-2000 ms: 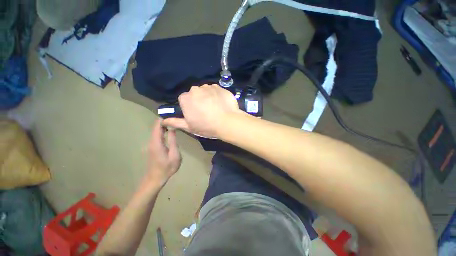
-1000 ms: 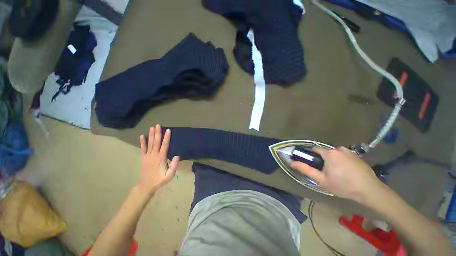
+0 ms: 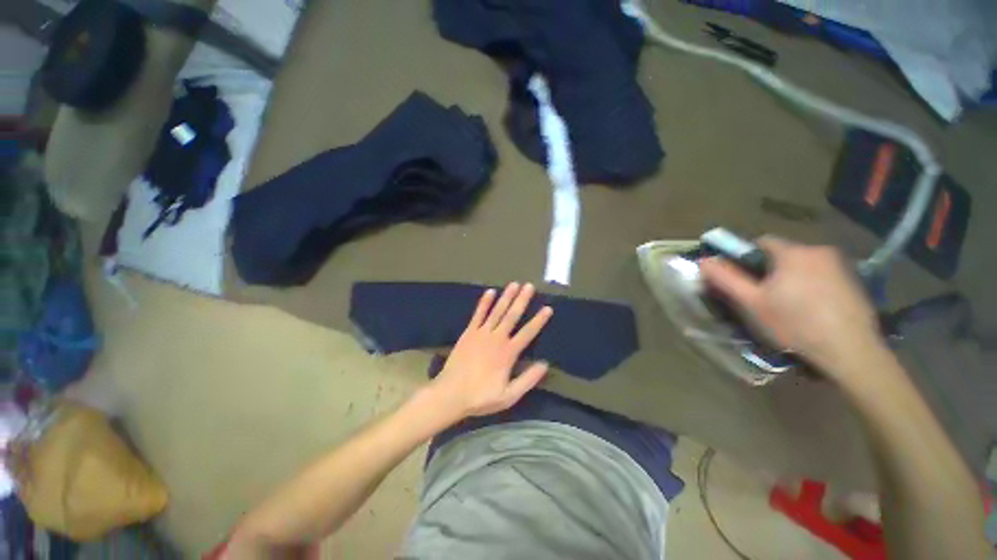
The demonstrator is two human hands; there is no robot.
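A single navy fabric piece (image 3: 596, 334) lies flat along the table edge nearest my body. My left hand (image 3: 489, 356) rests on its middle with the fingers spread, palm down. My right hand (image 3: 798, 301) grips the handle of the steam iron (image 3: 700, 306), which is to the right of the piece and apart from it. The iron is a little blurred, and I cannot tell whether its soleplate touches the table. A white strip (image 3: 560, 208) lies above the piece, pointing toward me, its upper end against a navy heap (image 3: 601, 98).
A thick navy stack (image 3: 350, 197) lies left of centre. A black iron rest (image 3: 907, 197) with orange-red bars is at right, crossed by the pale hose (image 3: 787, 93). Dark scraps (image 3: 191, 148) lie on a white sheet at upper left, beside a padded arm (image 3: 93, 164). Snips (image 3: 741, 44) lie at the top.
The iron first sat near the stack, then on the piece's right end, and is now off it to the right. My left hand has moved from the piece's left end to its middle.
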